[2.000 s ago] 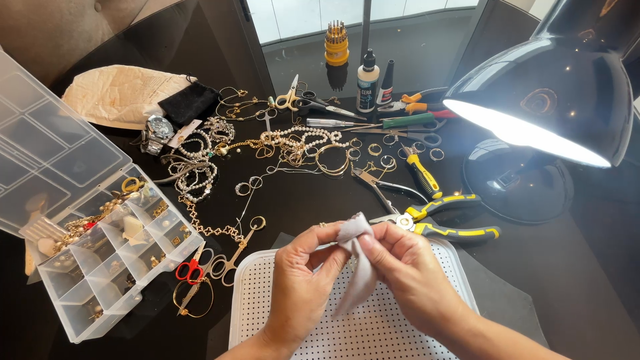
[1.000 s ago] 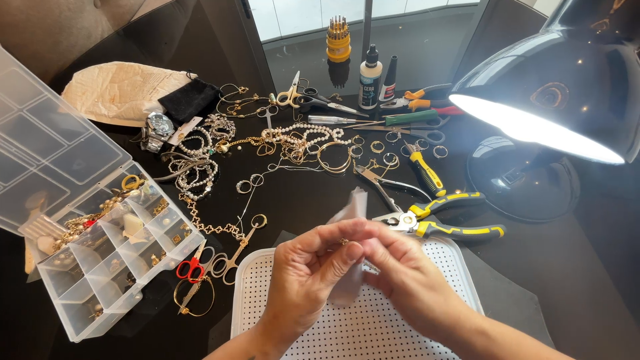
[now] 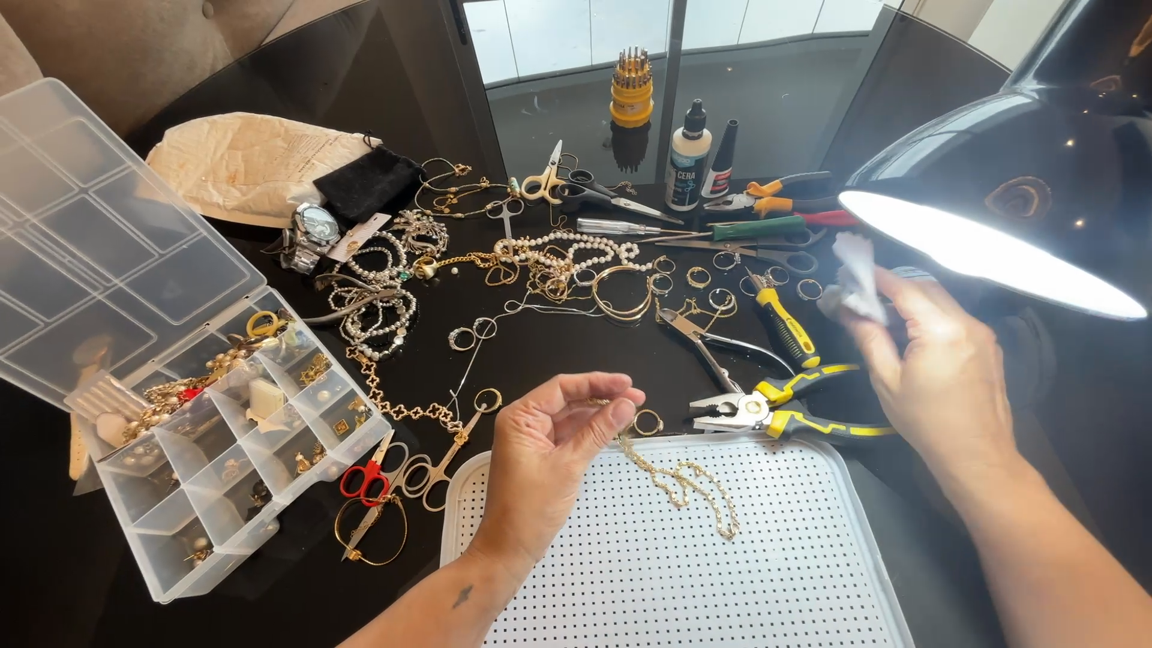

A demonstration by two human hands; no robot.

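Note:
Between its thumb and fingers my left hand [image 3: 562, 441] pinches one end of a thin gold-coloured chain [image 3: 675, 481]. The rest of the chain trails over the upper part of a white perforated tray [image 3: 720, 576]. My right hand [image 3: 936, 369] is raised at the right, by the lamp, with a crumpled white cloth [image 3: 855, 279] held in its fingers. A gold-coloured ring [image 3: 647, 422] lies beside my left fingertips, at the tray's far edge. Yellow-and-black combination pliers [image 3: 774, 411] rest between the hands, just beyond the tray.
An open clear compartment box [image 3: 211, 468] with jewellery stands left. Small scissors [image 3: 364, 481] lie beside it. Behind are pearl strands [image 3: 585, 247], a wristwatch [image 3: 310, 236], nippers [image 3: 706, 346], glue bottles [image 3: 688, 162] and a yellow bit holder [image 3: 632, 94]. A black desk lamp [image 3: 999, 153] overhangs the right.
My hands were together around the white cloth; now they are apart. The right has moved right with the cloth, and the left holds a chain that now shows over the tray.

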